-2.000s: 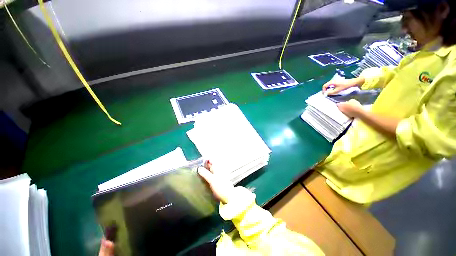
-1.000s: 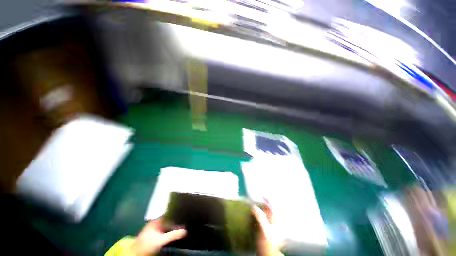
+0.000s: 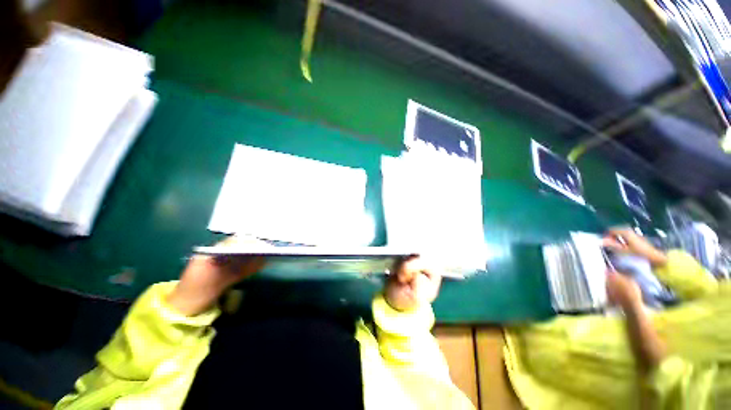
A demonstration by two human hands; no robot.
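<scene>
A thin tablet is seen nearly edge-on, a pale line with a dark edge, level above the front of the green bench. My left hand holds its left end from below. My right hand holds its right end. A plain white sheet or sleeve lies flat on the mat just behind the tablet. An uneven white stack stands to the right of the sheet, close to my right hand. The tablet's faces are hidden or too thin to make out.
A larger white stack stands on the left. Dark cards with white borders lie along the back. A yellow strap hangs over the bench. At right, a person in yellow handles pieces beside another stack. Cartons show below.
The tablet has turned from showing its dark glossy face to edge-on; both hands still hold it. The camera view has swung, now showing the left stack and more of my sleeves.
</scene>
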